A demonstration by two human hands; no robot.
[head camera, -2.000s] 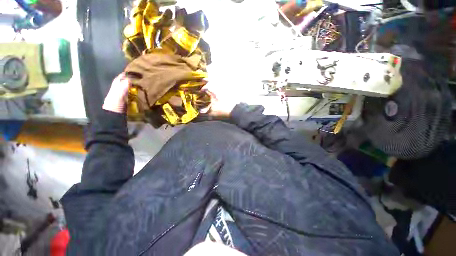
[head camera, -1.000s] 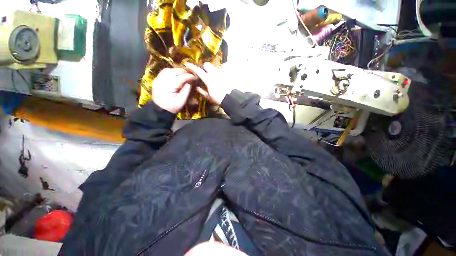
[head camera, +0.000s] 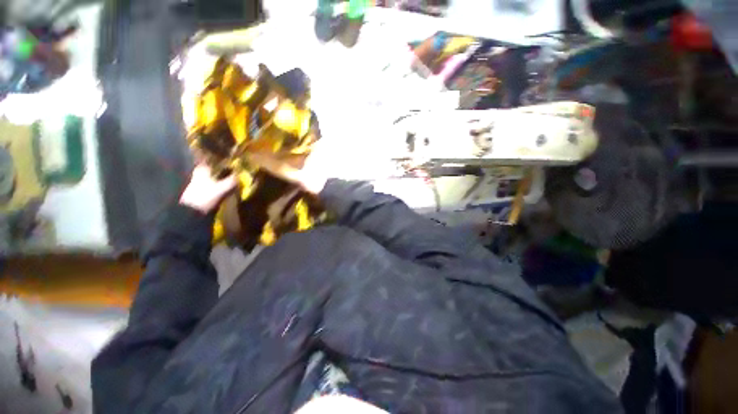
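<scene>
A crumpled bundle of shiny gold and brown pieces (head camera: 231, 109) lies at the front edge of the white machine table, with its lower part hanging over the edge towards my lap. My left hand (head camera: 208, 191) grips the left side of the bundle at its middle. My right hand (head camera: 298, 173) is on the bundle's right side, with its fingers across the brown fabric. The frame is blurred and the fingertips are partly hidden in the folds.
A white industrial sewing machine (head camera: 502, 136) lies to the right, with a black floor fan (head camera: 615, 186) beyond it. Thread cones and tangled scraps are behind the machine. A dark strip (head camera: 137, 121) runs left of the bundle. A beige and green device is at the far left.
My hands, close together over the bundle a second ago, are now apart at its two sides. The bundle's lower part now hangs towards my lap. The camera view has shifted.
</scene>
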